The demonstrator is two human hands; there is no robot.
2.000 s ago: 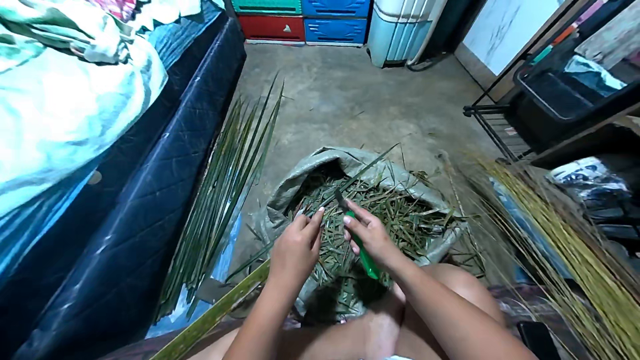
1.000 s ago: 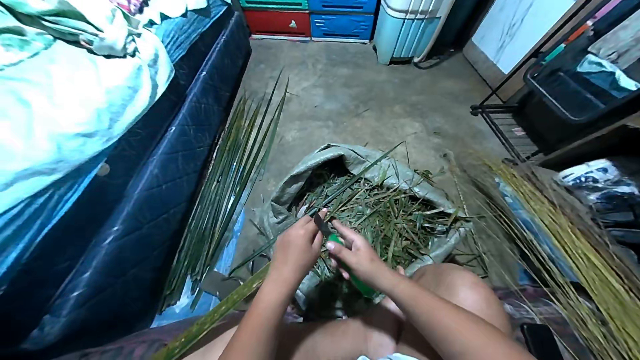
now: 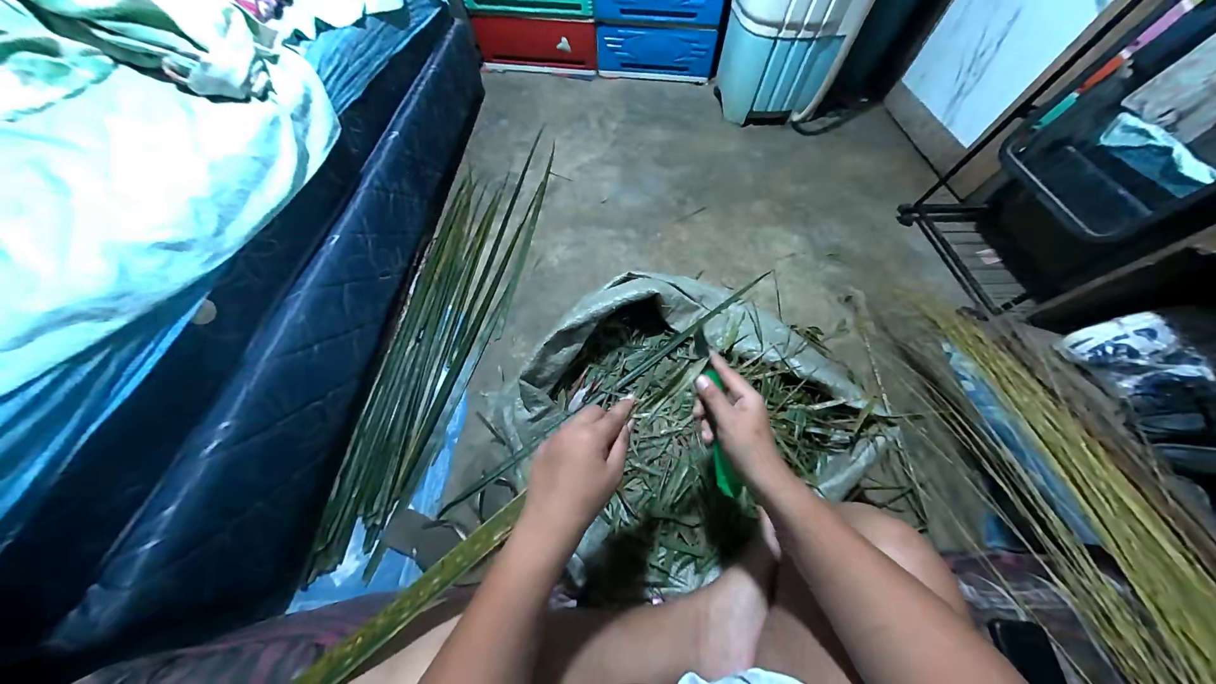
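Observation:
My left hand (image 3: 581,458) grips a long green palm leaf (image 3: 418,594), whose thick end runs down beside my left forearm. In my right hand (image 3: 741,418) is a knife with a green handle (image 3: 726,472), its dark blade pointing up and away from me. Both hands are above an open woven sack (image 3: 803,359) full of cut leaf strips (image 3: 655,499). A narrow leaf blade (image 3: 689,331) slants up across the sack beyond my hands. On the floor to the left lies a bundle of green palm leaflets (image 3: 427,351).
A bed with a blue mattress (image 3: 313,285) stands along the left. Stripped leaf midribs (image 3: 1064,446) lie at the right, near a black metal rack (image 3: 959,256). Plastic drawers (image 3: 655,49) and a light-blue appliance (image 3: 784,57) stand at the back. A dark phone-like object (image 3: 1024,651) lies at the lower right.
My hands were close together at the knife blade one second ago and are now apart. The right hand with the knife is farther right of the left hand.

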